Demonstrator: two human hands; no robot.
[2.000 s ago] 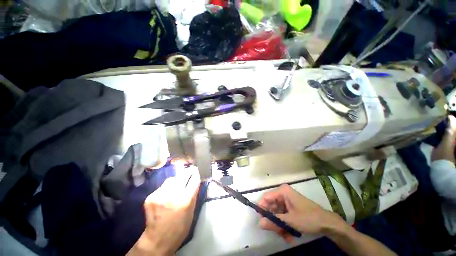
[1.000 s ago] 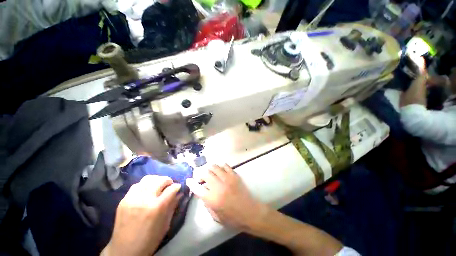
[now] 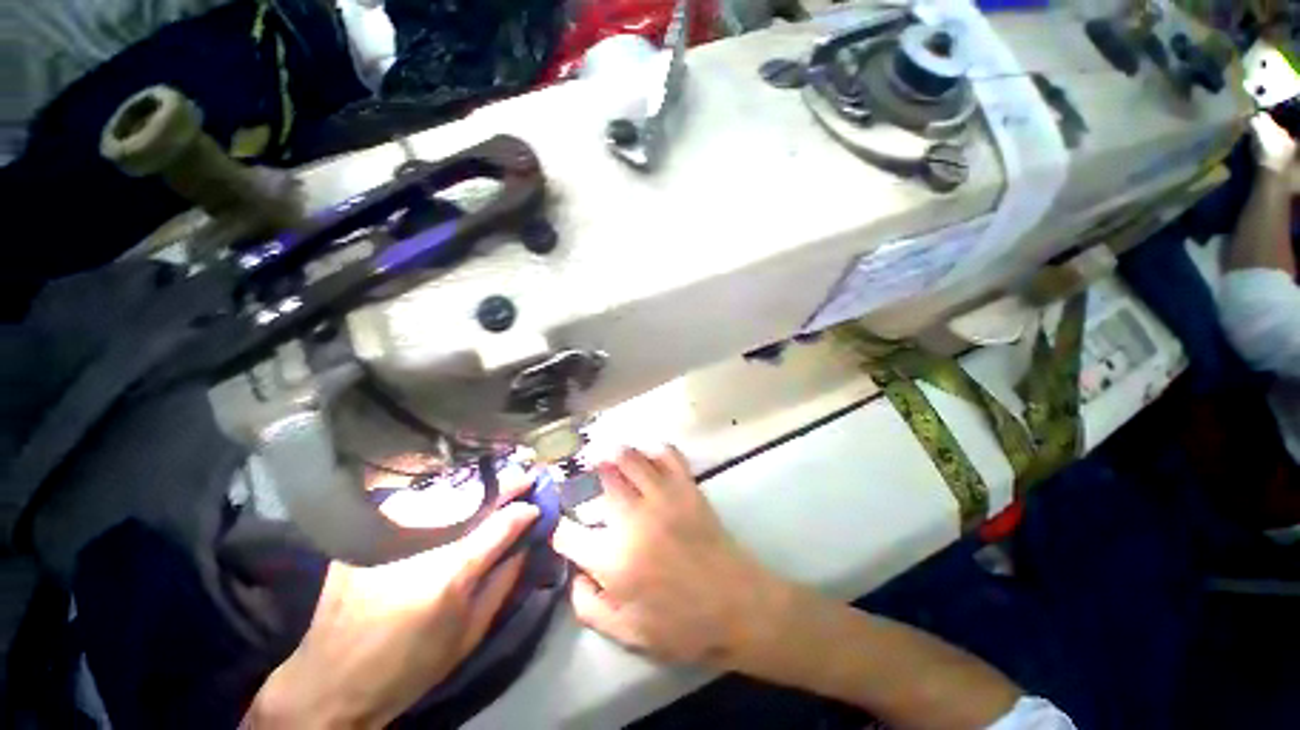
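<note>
Dark grey fabric [image 3: 121, 428] lies bunched left of the needle and runs under my hands. A small bit of blue cloth [image 3: 546, 502] shows at the presser foot and needle [image 3: 559, 468], in lamp glare. My left hand [image 3: 414, 606] holds the fabric from the left, fingertips at the blue cloth. My right hand [image 3: 670, 563] holds the work's right edge, fingers bent beside the needle; the exact grip is hidden. The cream sewing machine [image 3: 684, 243] stands above both hands. Dark shears [image 3: 399, 235] lie on its head.
A tan post [image 3: 171, 143] rises at the machine's left end. A patterned green strip [image 3: 934, 442] wraps the base. Red plastic [image 3: 613, 29] and dark cloth lie behind. Another person's arm [image 3: 1262, 243] is at the right edge.
The small scissors have left my right hand, which has moved to the fabric at the needle. The blue cloth is now mostly covered. My left hand has flattened, and the machine appears closer.
</note>
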